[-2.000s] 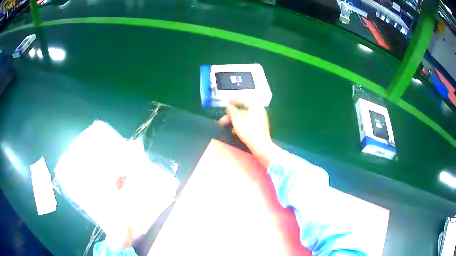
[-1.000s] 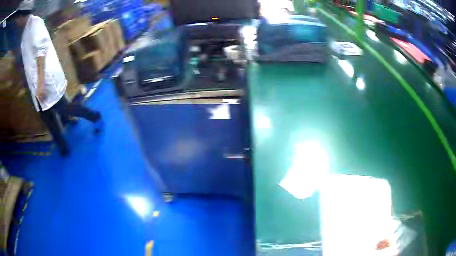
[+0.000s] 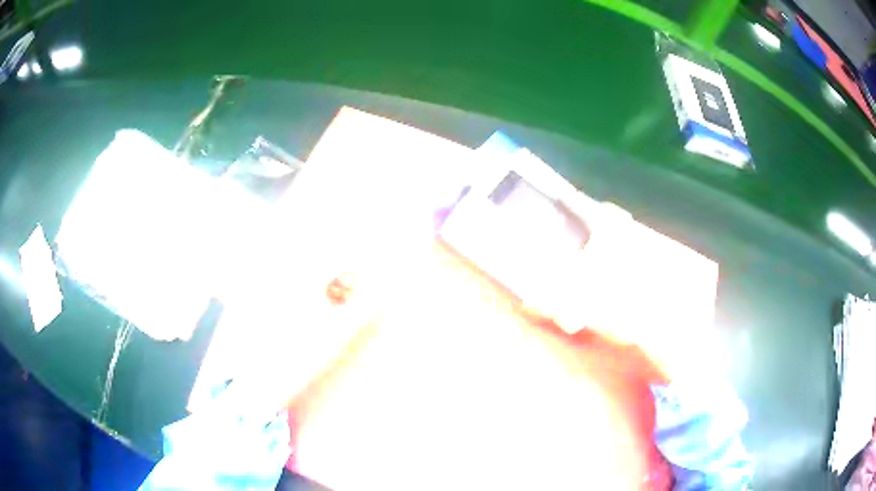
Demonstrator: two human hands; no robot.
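A white product box (image 3: 509,225) with a blue end and dark picture lies tilted over the glaring pink-red mat (image 3: 605,360). My right hand (image 3: 610,259) is at the box's right side and grips it; glare washes out its fingers. My left hand (image 3: 312,340) reaches over the mat's left part, left of the box. It is nearly white with glare, so its fingers and anything in them cannot be made out. The stack of bags (image 3: 139,235) lies left of the mat, with clear film at its right side.
Another boxed product (image 3: 708,107) in clear film lies on the green belt (image 3: 432,58) at upper right, near the guide rail (image 3: 634,17). A white slip (image 3: 40,278) lies at far left. White papers (image 3: 853,384) stand at the right edge.
The view has swung from the aisle and walking person back to the mat. Compared with two seconds ago, my right hand has brought the box from the belt to the mat; my left hand is off the stack.
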